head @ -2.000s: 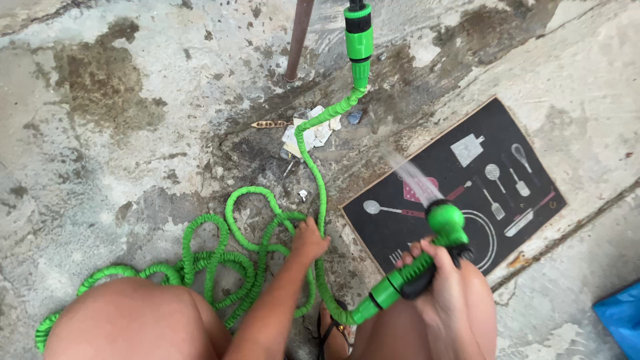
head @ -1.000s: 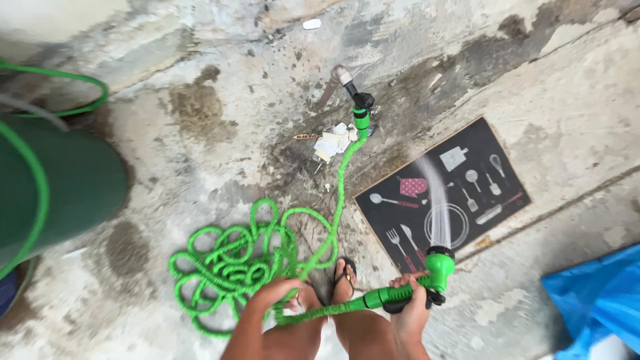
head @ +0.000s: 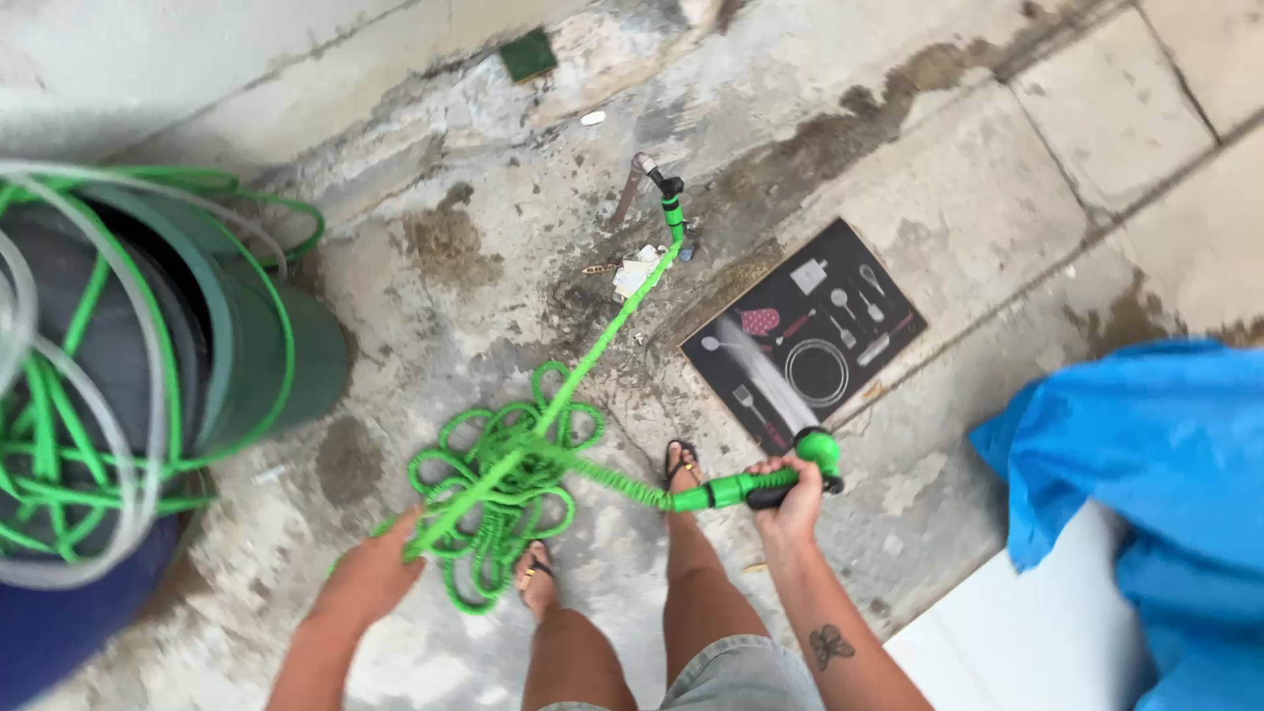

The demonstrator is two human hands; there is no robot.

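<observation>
My right hand point(head: 793, 499) grips the handle of a green and black hose spray nozzle point(head: 818, 450), and water sprays from it over a dark mat point(head: 805, 331) printed with kitchen utensils. My left hand point(head: 380, 568) is closed around a green expandable hose point(head: 602, 341), pulled taut from a tap connector point(head: 672, 202) on a pipe. More of the hose lies in a tangled pile point(head: 494, 494) on the concrete, left of my sandalled feet. Another stretch runs from the pile to the nozzle.
A green barrel point(head: 311, 346) at the left bears coiled green and clear hoses. Blue sheeting point(head: 1165, 444) hangs over a white surface at the right. Paper scraps point(head: 637, 275) lie below the tap. A small green square point(head: 528, 54) lies near the wall.
My left hand has moved left and away from my feet, drawing the hose straight from the tap. The nozzle stays in my right hand, still spraying. The view has widened, showing more of the barrel and sheeting.
</observation>
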